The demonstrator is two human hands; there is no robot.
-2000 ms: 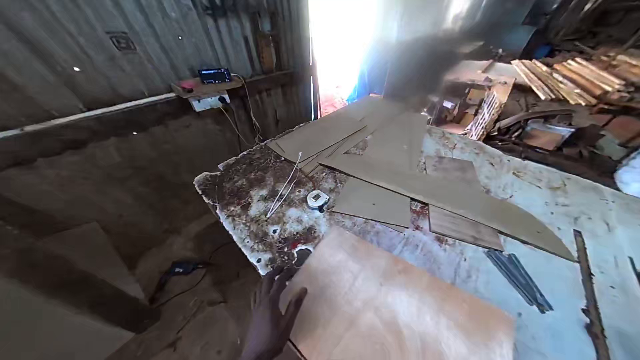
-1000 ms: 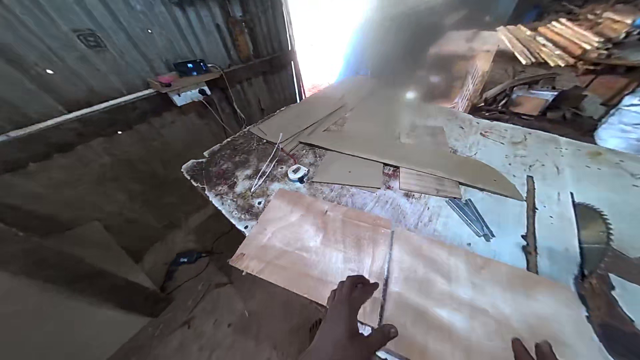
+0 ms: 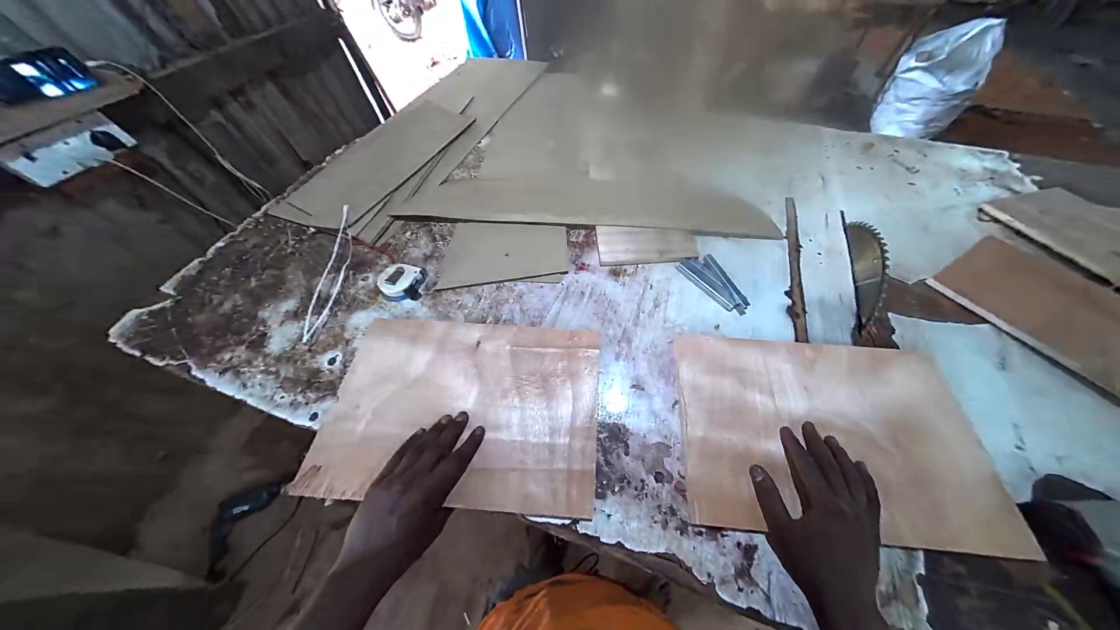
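My left hand (image 3: 420, 490) rests flat, fingers apart, on a thin plywood panel (image 3: 525, 402) at the left of the worktable. On a second plywood panel (image 3: 910, 437) at the right lies my right hand (image 3: 818, 507), palm down with its fingers spread. A gap of stained tabletop separates the two panels. Beyond the left panel are a tape measure (image 3: 402, 282) and a loop of white cord (image 3: 328, 280). Several grey metal strips (image 3: 715, 282) lie past the gap. Behind the right panel are a narrow wooden strip (image 3: 794, 271) and a toothed circular saw blade (image 3: 866, 267).
Thin brown boards (image 3: 577, 197) overlap across the back of the worktable (image 3: 254, 306). More boards (image 3: 1041, 302) lie at the right. A power tool (image 3: 249, 503) with a cord is on the floor at lower left. A white sack (image 3: 936, 79) stands at the back right.
The two plywood panels, edge to edge one second ago, now lie apart. My left hand is now on the left panel, away from the seam; my right hand has come fully into view.
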